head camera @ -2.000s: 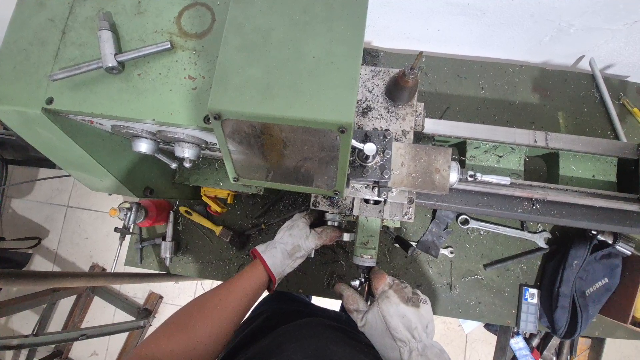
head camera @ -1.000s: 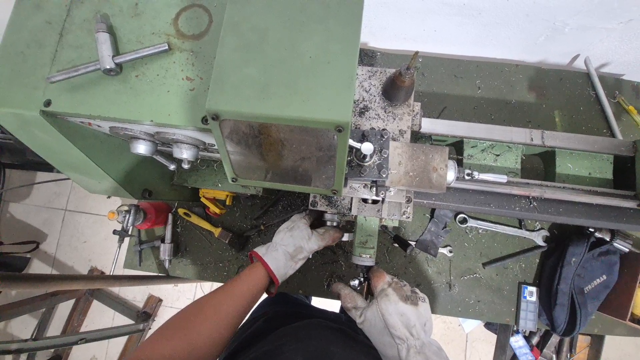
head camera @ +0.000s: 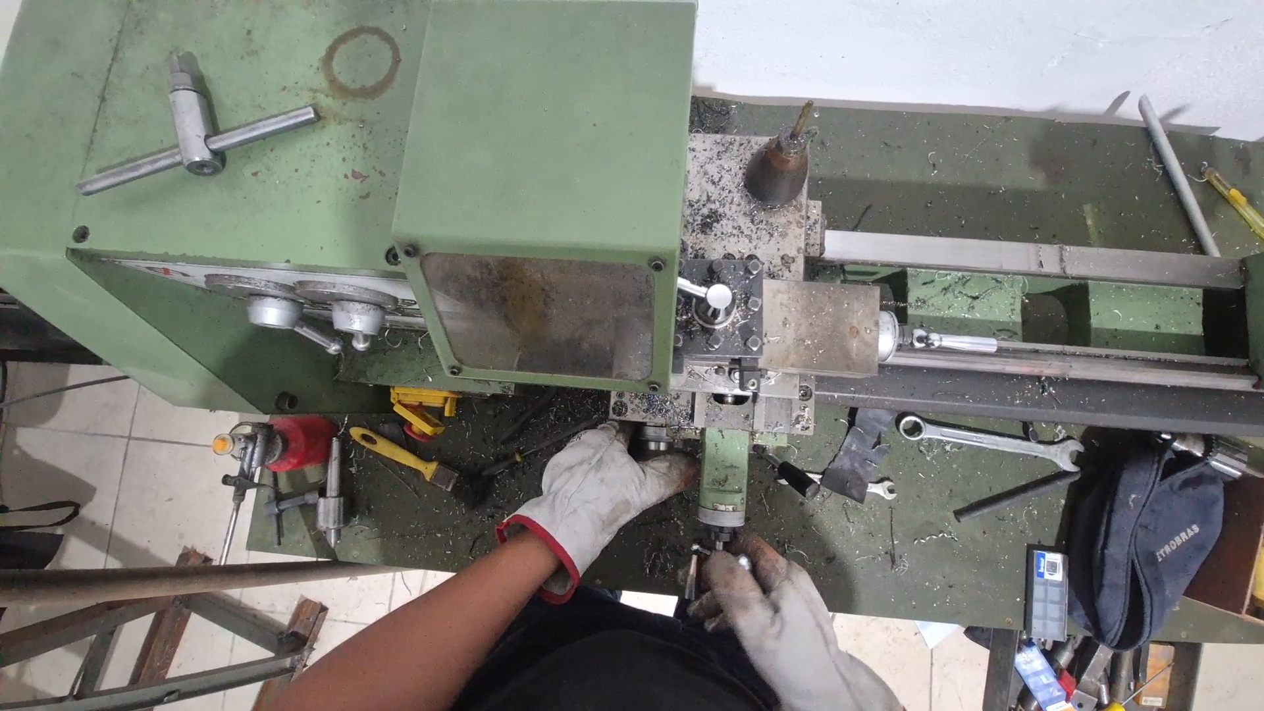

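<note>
A green metal lathe fills the upper view, its guard with a stained window hiding the chuck area. My left hand, in a pale work glove with red trim, grips a round metal handwheel at the carriage front. In a matching glove, my right hand is closed around the crank handle at the end of the green cross-slide housing. Behind them, the tool post with its lever stands on the carriage among metal chips. An oil can sits at the carriage's rear.
A T-handled chuck key lies on the headstock. On the green tray are a yellow-handled brush, a drill chuck, a combination wrench and a metal rod. A dark blue bag rests at the right.
</note>
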